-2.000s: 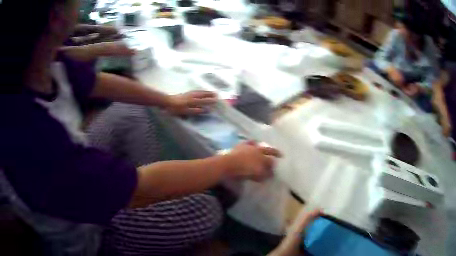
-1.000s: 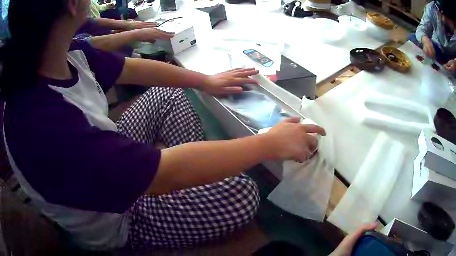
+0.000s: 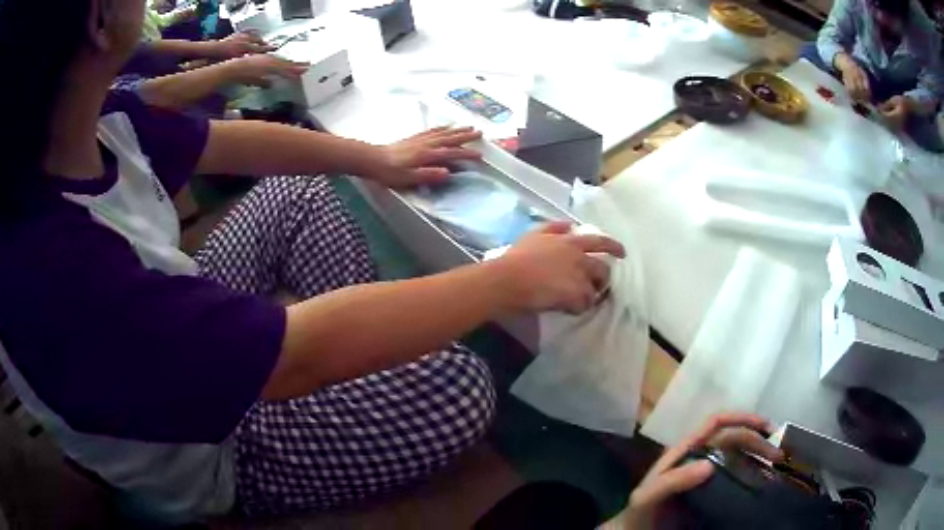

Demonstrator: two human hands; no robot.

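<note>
My left hand [image 3: 673, 474] is at the bottom right, cut off by the lower edge. Its fingers curl over the end of a black dash cam unit [image 3: 747, 500], whose dark back faces up; its lower part is out of the picture. A small round shiny bump, perhaps the lens, shows beside the thumb. An open white box [image 3: 818, 445] with coloured wires [image 3: 852, 501] lies just beyond the unit, partly hidden by it. My right hand is not in view.
A person in purple [image 3: 155, 331] sits at left, hands at a long open box [image 3: 419, 234] with a bagged unit. White foam strip [image 3: 730, 347], foam frame [image 3: 776, 194], cutout boxes [image 3: 864, 347] and dark roll [image 3: 881, 424] lie on the table.
The unit has turned from its blue glass front to its dark back. My left hand has come further into view, fingers over the unit. The view has shifted slightly right.
</note>
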